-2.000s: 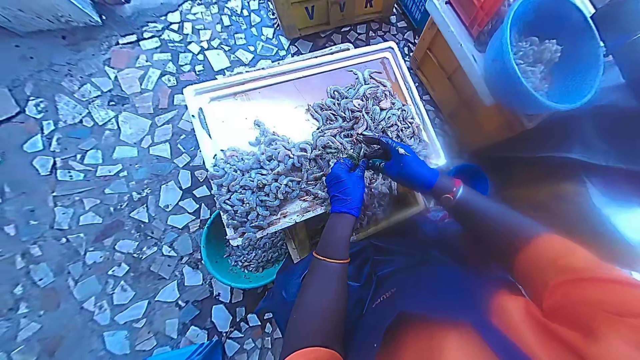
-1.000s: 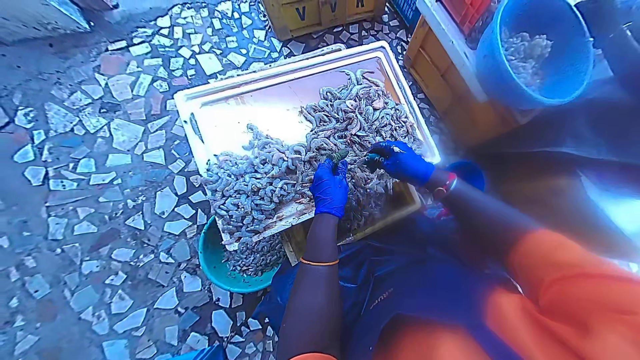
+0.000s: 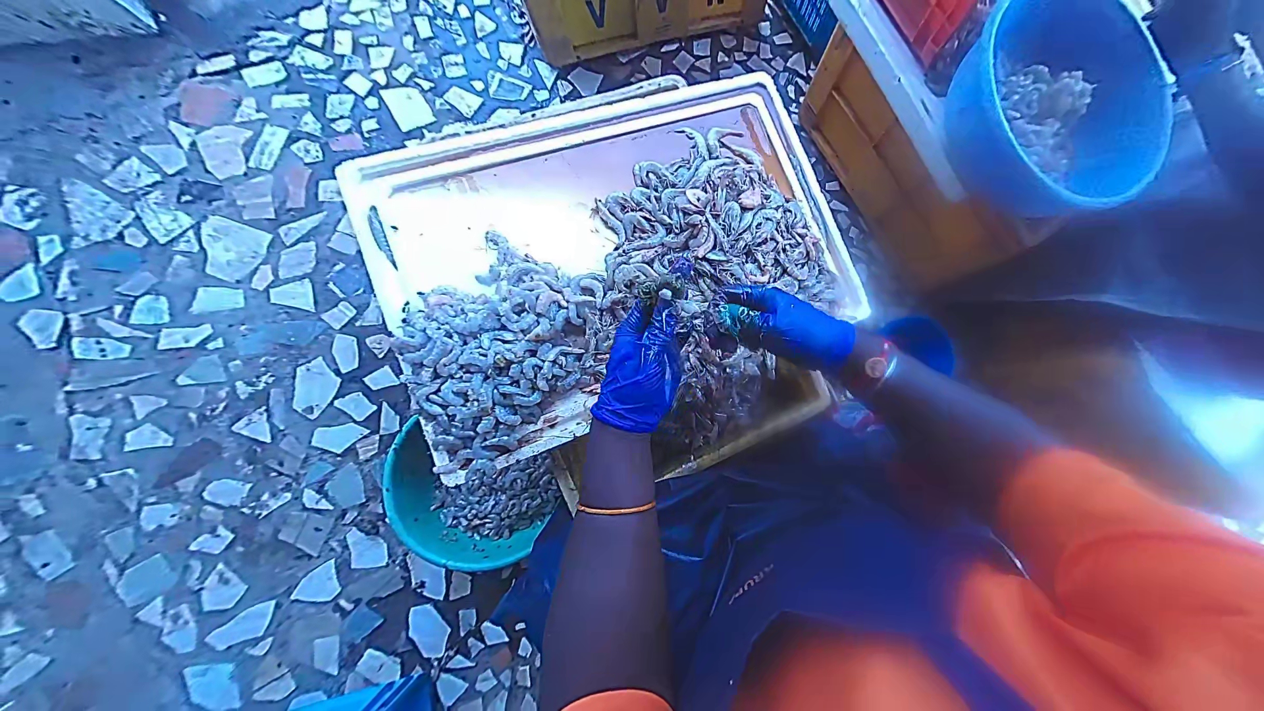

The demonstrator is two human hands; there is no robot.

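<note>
My left hand (image 3: 642, 370), in a blue glove, has its fingertips closed on a shrimp (image 3: 664, 290) over the front middle of a white plastic tray (image 3: 360, 212). Close to its right is my gloved right hand (image 3: 795, 324), fingers bent over the shrimp heap; what lies between them is unclear. Whole-looking shrimp (image 3: 726, 217) are piled on the tray's right part, while paler, curled shrimp (image 3: 504, 346) cover its front left. Below the tray's left corner, a green basin (image 3: 405, 509) holds small shrimp or shrimp parts.
A yellow crate (image 3: 642, 25) stands beyond the tray. At the right, a blue tub (image 3: 1047, 148) with pale shrimp meat rests by an orange-yellow crate (image 3: 879, 148). A small blue container (image 3: 918, 344) is behind my right wrist. The floor (image 3: 237, 395) is stone mosaic.
Both hands remain over the front of the tray. They were close together two seconds ago, then farther apart one second ago. The tray and basin have not plainly moved.
</note>
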